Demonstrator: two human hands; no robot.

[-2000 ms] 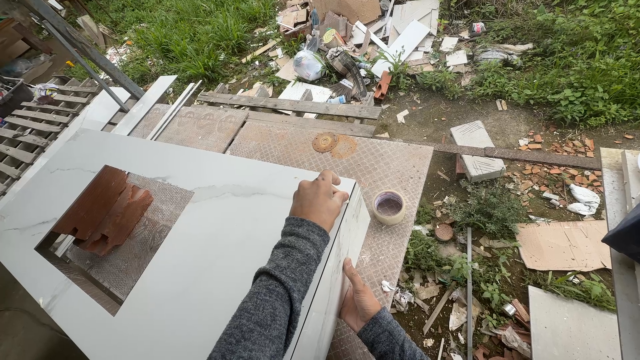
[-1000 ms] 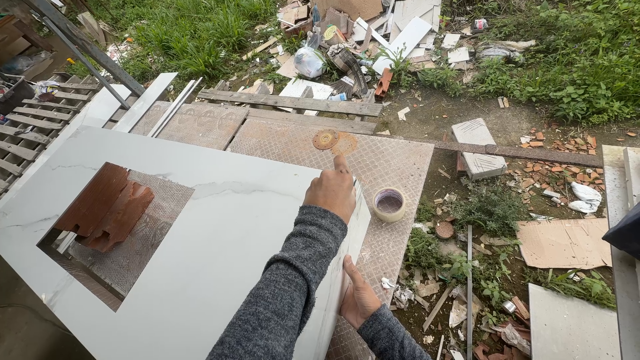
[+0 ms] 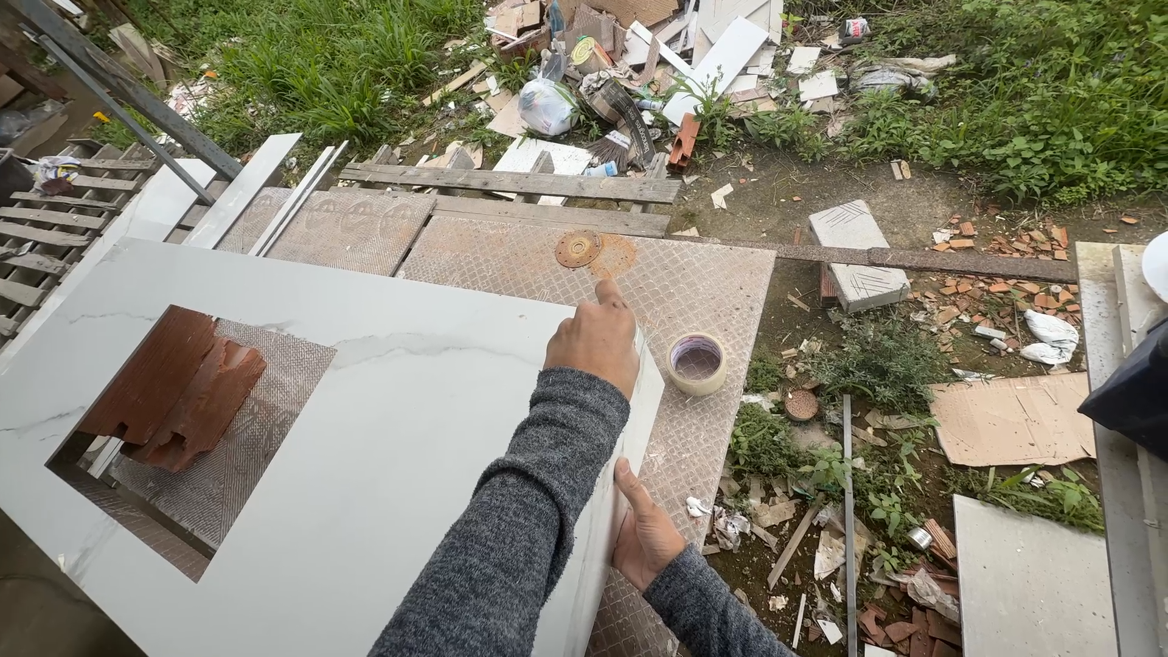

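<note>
A white marble-look slab (image 3: 401,438) with a rectangular cutout fills the left and middle of the view. My left hand (image 3: 595,338) is at its far right corner, fingers curled and one reaching toward the far edge; their undersides are hidden. Lower down, my right hand (image 3: 646,538) holds the side strip (image 3: 646,411) along the slab's right edge, thumb up and other fingers mostly hidden. A roll of tape (image 3: 697,364) lies just right of the corner. Beyond the slab, a rusty round disc (image 3: 578,248) lies on the textured board (image 3: 721,274).
Broken red hollow brick (image 3: 196,388) shows through the cutout. Wooden pallet slats (image 3: 511,182) run behind the board. To the right are a concrete block (image 3: 858,255), a metal bar (image 3: 849,529), cardboard (image 3: 1013,420) and rubble. A grey-edged surface (image 3: 1100,365) stands at the far right.
My left hand has shifted a little at the corner, its fingers now arranged differently. The dark line along the slab's right edge in the oldest frame no longer shows. My right hand stays in place.
</note>
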